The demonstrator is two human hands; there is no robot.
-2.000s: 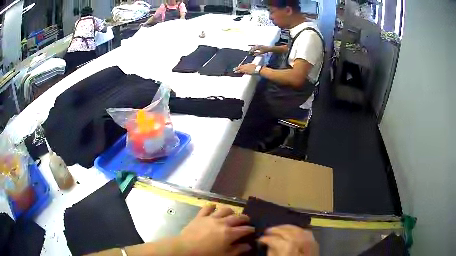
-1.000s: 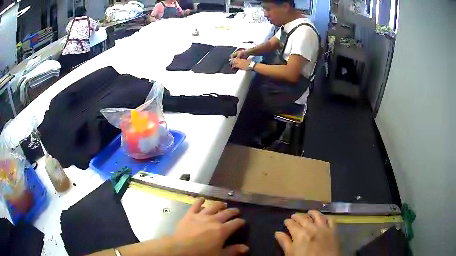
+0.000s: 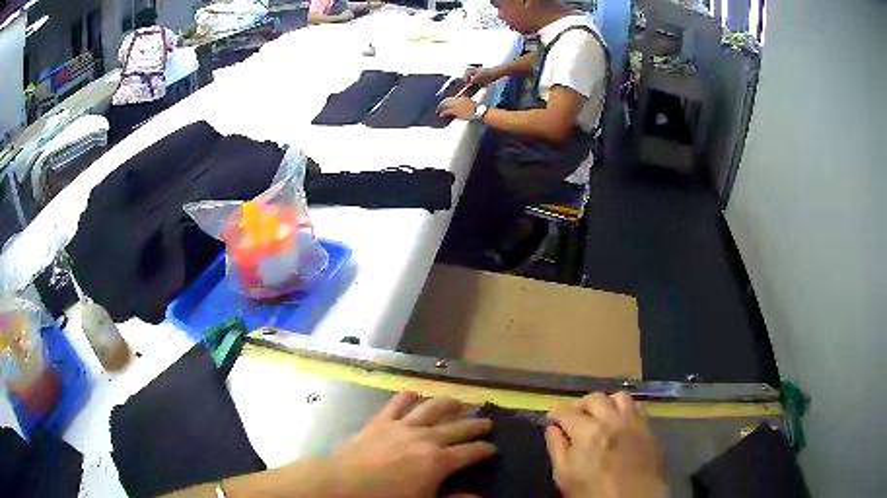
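A black fabric panel (image 3: pixel 517 449) lies on the silver metal bed (image 3: pixel 292 407), its far edge at the yellow strip (image 3: pixel 365 376) beside the long steel bar (image 3: pixel 506 383). My left hand (image 3: pixel 413 449) lies flat with fingers spread over the panel's left part. My right hand (image 3: pixel 605 449) rests on its right edge, fingers bent and thumb inward. Both hands press on the panel from above; the near part of the panel is cut off by the picture's bottom edge.
Black panels lie left (image 3: pixel 180 428) and right (image 3: pixel 749 467) of my hands. Beyond the bar are a blue tray (image 3: pixel 326 282) with a bagged red-orange container (image 3: pixel 263 255), a squeeze bottle (image 3: pixel 102 336), a black fabric heap (image 3: pixel 146 219), a brown board (image 3: pixel 530 321) and a seated person (image 3: pixel 569 88).
The panel's far edge was under the bar a second ago and now shows in front of it, nearer me. My right hand has shifted slightly inward. The view has moved a little.
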